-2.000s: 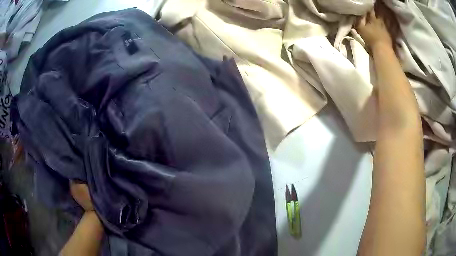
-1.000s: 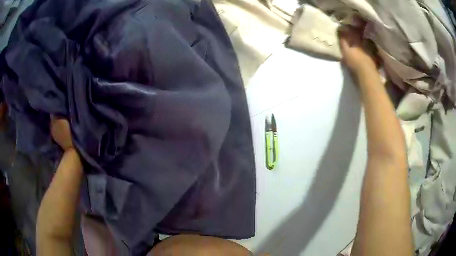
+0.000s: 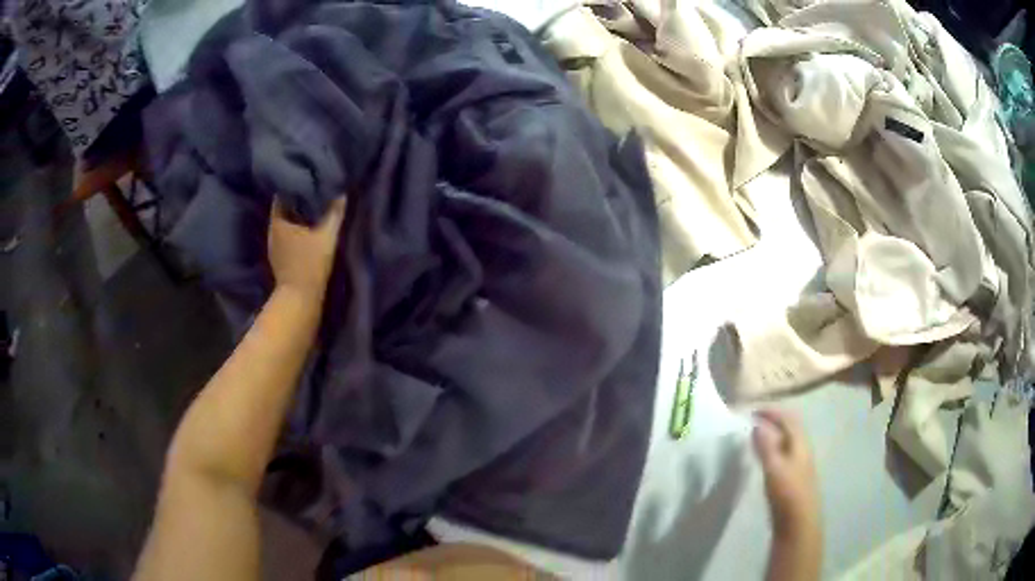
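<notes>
A dark grey-purple garment (image 3: 533, 284) lies heaped and folded across the left and middle of the white table. My left hand (image 3: 304, 244) grips a bunched part of it at its left side; the fingertips are partly hidden in the cloth. My right hand (image 3: 783, 448) is blurred, over the table at the lower right, and holds nothing visible; its fingers look partly curled. Cream garments (image 3: 908, 204) lie heaped at the right, with a sleeve-like end (image 3: 783, 346) just above my right hand. Green thread snips (image 3: 683, 400) lie on the table between the dark garment and my right hand.
The white table (image 3: 726, 499) shows between the dark and cream cloth. At the upper left is white cloth with black lettering (image 3: 80, 62), beside an orange-brown bar (image 3: 108, 176). The dark floor (image 3: 102, 375) shows at the left.
My right hand has left the cream heap and moved down towards me. The cream sleeve end now lies lower on the table. My left hand grips the dark garment higher up, and the view has shifted.
</notes>
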